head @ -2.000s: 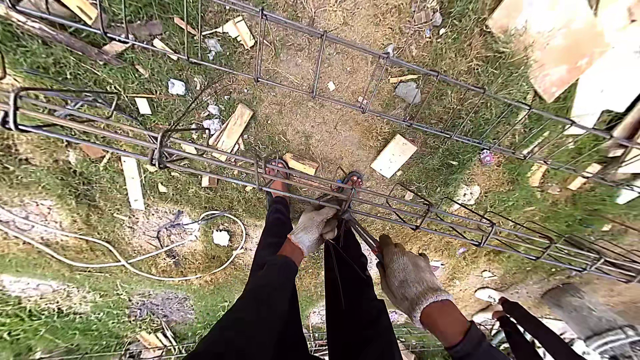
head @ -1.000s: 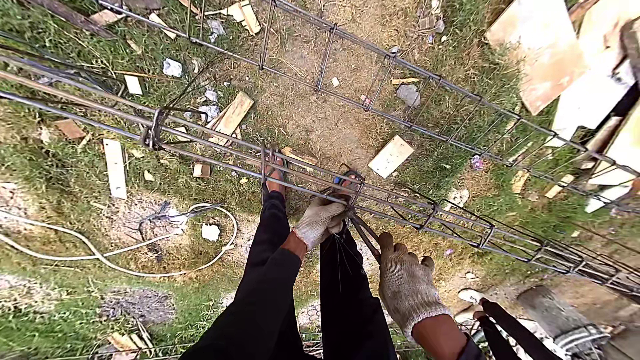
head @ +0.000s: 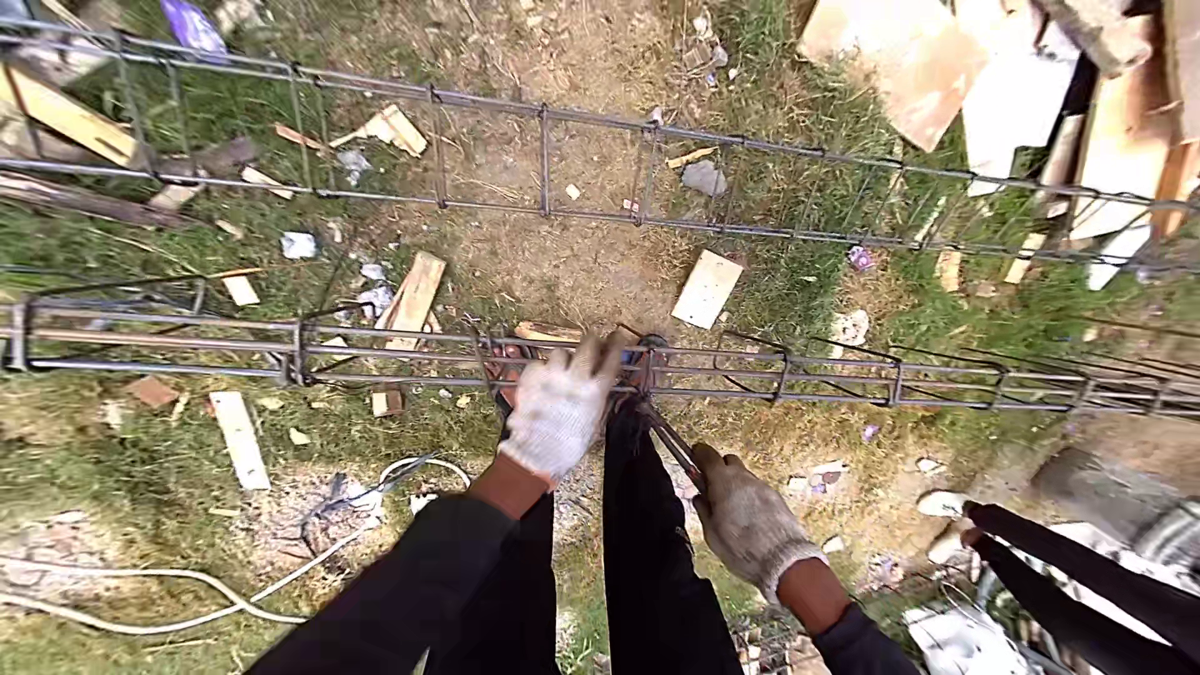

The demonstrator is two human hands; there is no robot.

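Note:
A long rebar cage [head: 834, 370], made of steel bars with square stirrups, crosses the view in front of my legs. My left hand [head: 562, 403], in a knitted work glove, lies over its bars with the fingers extended and slightly blurred; whether it grips a bar is unclear. My right hand [head: 747, 516], gloved too, is closed around the handles of a pincer-like tool [head: 673, 441]. The tool's head meets the near side of the cage, just right of my left hand, beside some thin wires. The fine detail at its tip is hidden.
A second rebar cage [head: 544, 159] runs across farther ahead. Wood scraps [head: 708, 289] lie on the grass, and boards [head: 1111, 141] are piled at the upper right. A pale hose or cable [head: 225, 586] curls at the lower left. Another person's legs [head: 1059, 553] show at the lower right.
My left hand, earlier curled at the bars beside the tool's head, now has its fingers extended over the cage. My right hand keeps hold of the tool. The view has turned.

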